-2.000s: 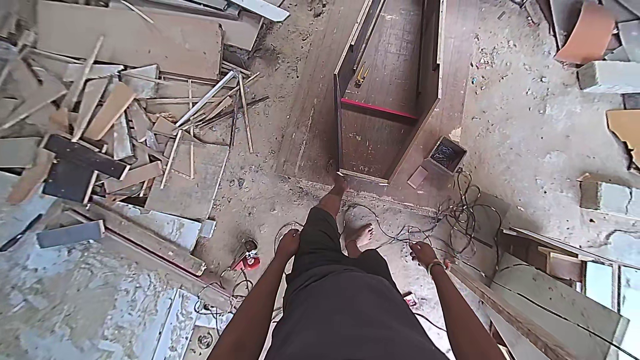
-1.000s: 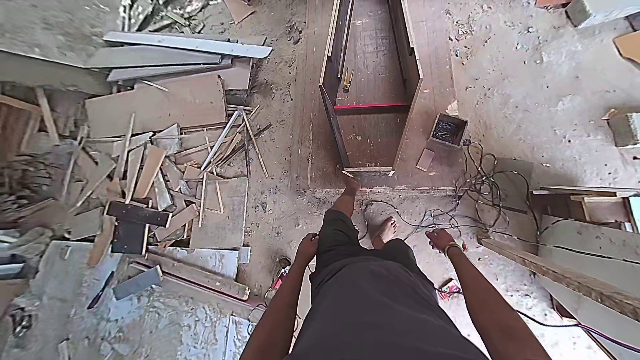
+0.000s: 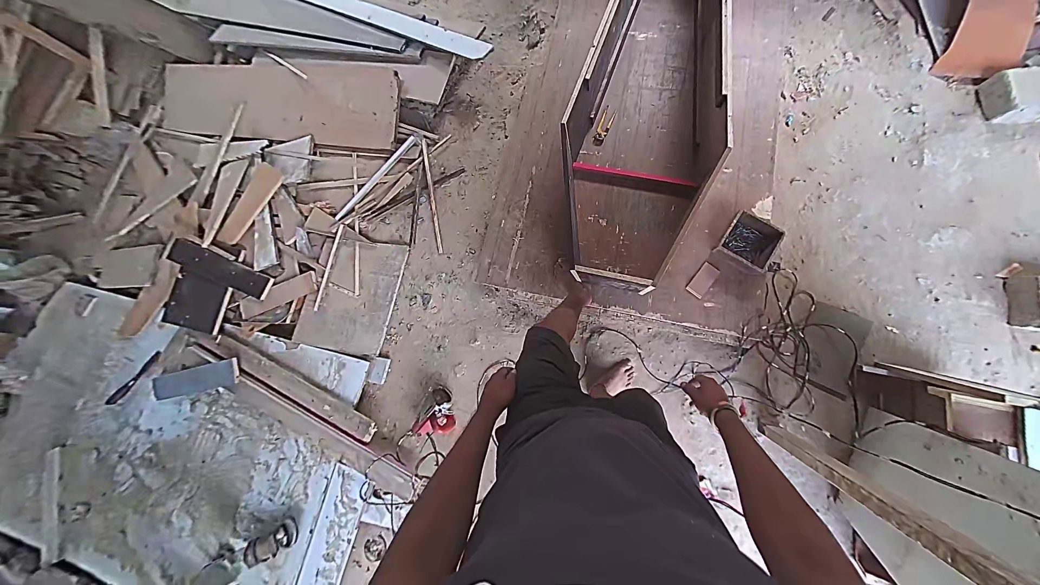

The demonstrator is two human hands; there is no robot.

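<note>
My left hand [image 3: 497,388] hangs beside my left thigh, its fingers curled; whether anything is inside is hidden. A red power tool [image 3: 436,416] with a cord lies on the ground to its left. My right hand [image 3: 705,393], with a band at the wrist, is half curled near a loose black cable [image 3: 638,348]; I cannot tell whether it touches the cable. Ahead of me, a long wooden cabinet frame [image 3: 626,276] lies on a large brown board [image 3: 520,236]. A red-edged crosspiece [image 3: 634,174] spans the frame, and a yellow-handled tool [image 3: 602,128] lies inside it.
A box of small metal fasteners [image 3: 751,241] and a small wood block [image 3: 701,279] sit right of the frame. Wood offcuts [image 3: 252,203] are heaped at the left. Tangled cable [image 3: 792,341] lies at the right, near a long wooden beam [image 3: 886,504].
The view has shifted between frames. Both hands stay low at my sides, and the frame and the box rest where they were on the board.
</note>
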